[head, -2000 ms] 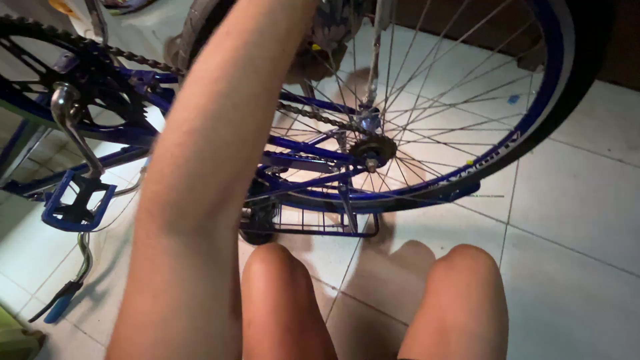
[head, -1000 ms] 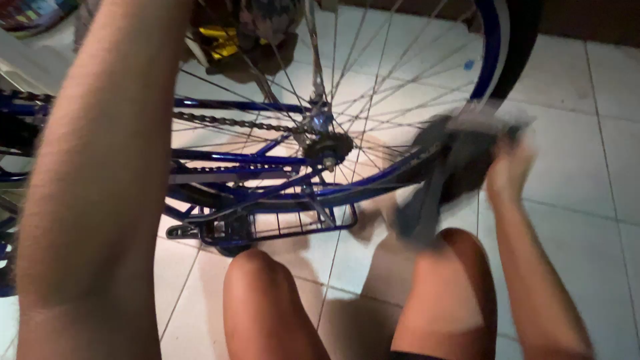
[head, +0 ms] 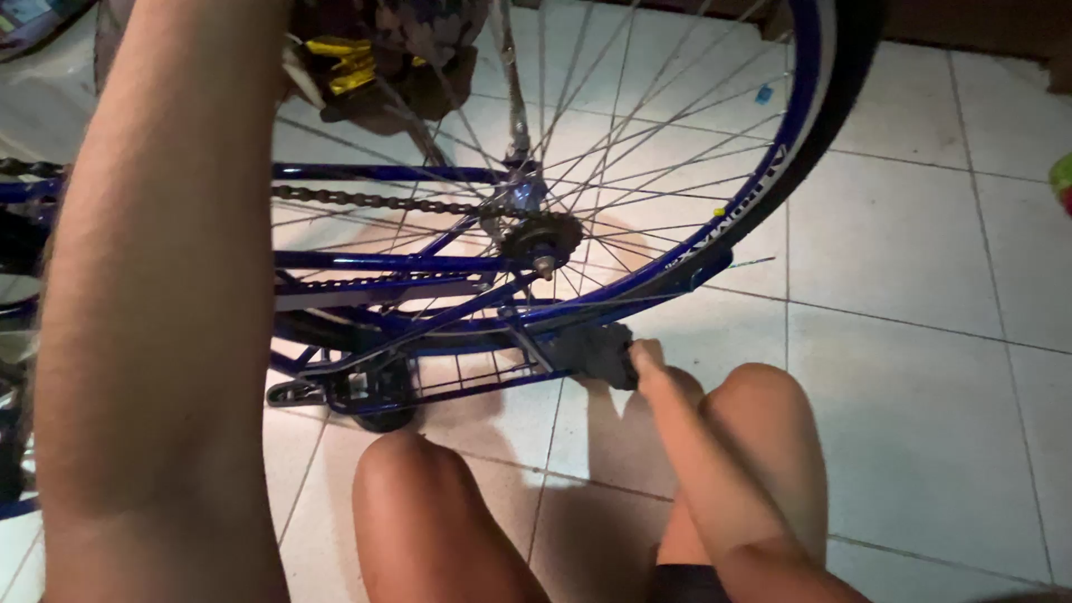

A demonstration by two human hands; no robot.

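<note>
A bicycle with a blue frame stands upside down or tipped before me, its rear wheel rim (head: 800, 100) curving along the right. My right hand (head: 649, 364) holds a dark cloth (head: 590, 352) against the lower side of the rear fender, beside the blue rear rack (head: 494, 385). The rear sprocket (head: 543, 239) carries the chain (head: 377, 199), just above the cloth. My left forearm reaches up across the left side and leaves the top of the view, so my left hand is out of sight.
White floor tiles (head: 888, 251) lie under the bicycle. Behind the spokes is a dark patterned item with a yellow piece (head: 343, 65). My knees are close below the rack. A dark wooden edge (head: 963, 38) runs along the top right, and a green object (head: 1062, 180) shows at the right edge.
My right hand, out of view two seconds ago, was moving the cloth at the right of the wheel one second ago. It is now lower and farther left, at the fender and rack.
</note>
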